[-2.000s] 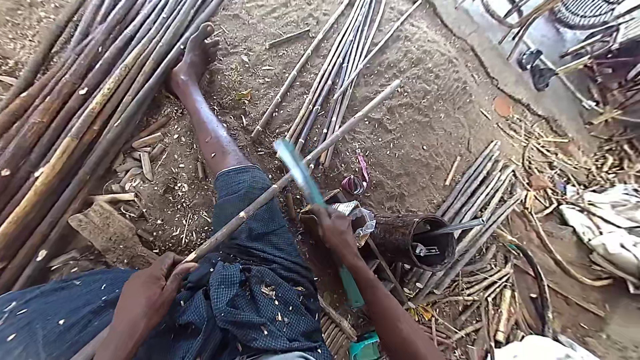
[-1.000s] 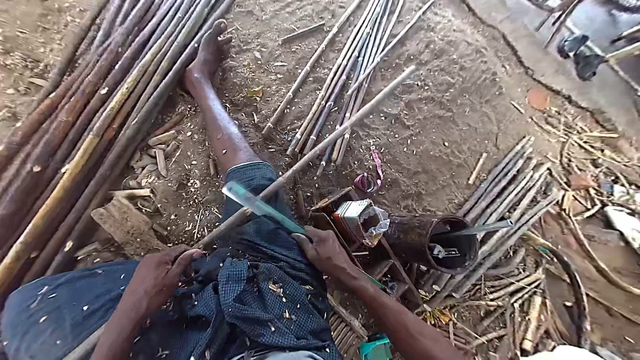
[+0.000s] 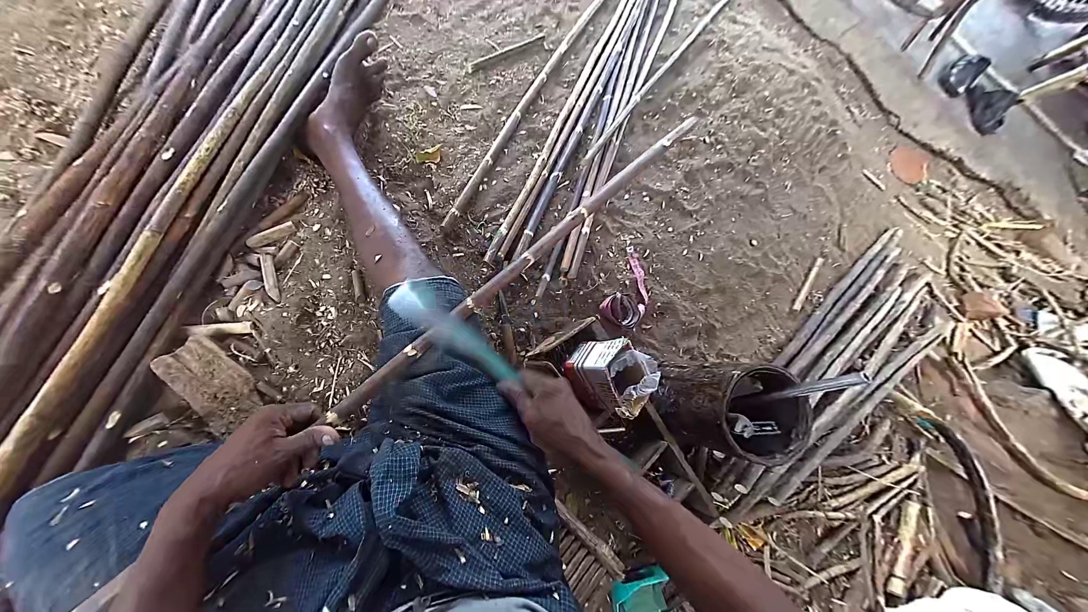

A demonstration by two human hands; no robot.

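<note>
My left hand [image 3: 268, 450] is closed around a long, thin wooden stick [image 3: 544, 242], which slants up and right across my raised knee. My right hand [image 3: 548, 412] grips a long-bladed knife [image 3: 455, 333] with green on it; its blade is blurred and crosses the stick at the knee. Pale chips lie scattered on the dark checked cloth [image 3: 459, 501] over my lap.
Thick poles [image 3: 170, 204] lie at the left, with a wood block [image 3: 208, 382] beside them. Thin sticks [image 3: 586, 110] lie ahead. At the right are a carton [image 3: 595, 365], a round container [image 3: 769, 416] and a stick bundle [image 3: 850, 323].
The knife has shifted along the stick since the earlier frames, in my right hand throughout. My left hand keeps its hold on the stick near my lap.
</note>
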